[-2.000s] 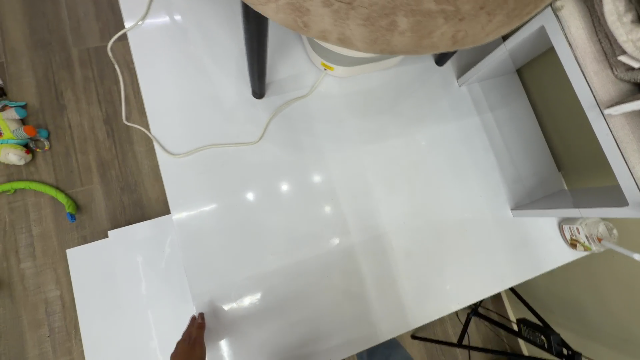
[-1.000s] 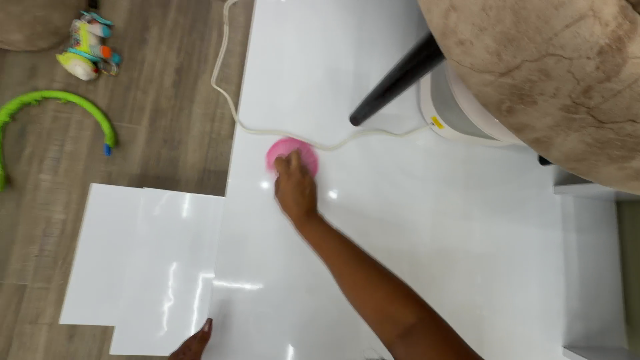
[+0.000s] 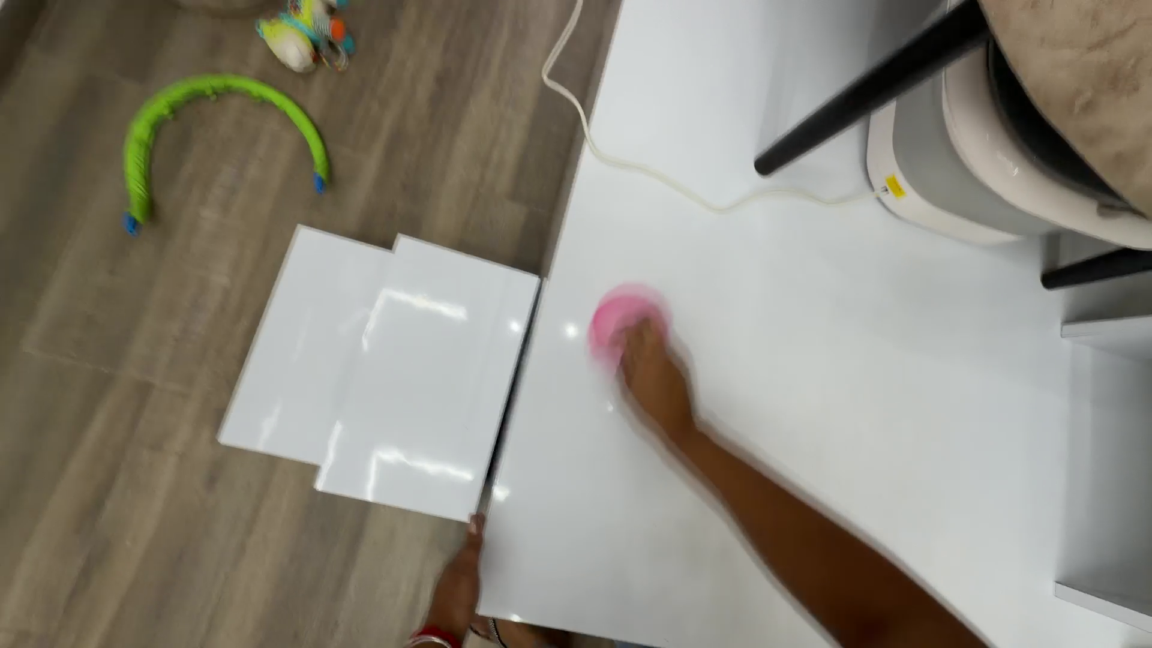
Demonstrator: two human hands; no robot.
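My right hand (image 3: 650,364) presses a pink round pad or cloth (image 3: 627,317) onto the glossy white surface (image 3: 810,378), near its left edge; both are blurred, so the pad's kind is not certain. My left hand (image 3: 461,571), with red and metal bangles at the wrist, is at the lower left corner of that surface, beside the near corner of a white panel (image 3: 432,378). Its fingertips meet the edge there, and whether it grips anything does not show. A second white panel (image 3: 301,346) sticks out from behind the first, over the wood-look floor.
A white cable (image 3: 648,169) crosses the surface to a grey and white appliance (image 3: 927,171) at the upper right. Black legs (image 3: 873,85) stand under a brown marbled round top (image 3: 1071,81). A green padded arch (image 3: 225,83) and a plush toy (image 3: 306,36) lie on the floor.
My right hand was out of view two seconds ago; one second ago it held the pink pad close to the cable, and now it is farther from the cable. The view has shifted left.
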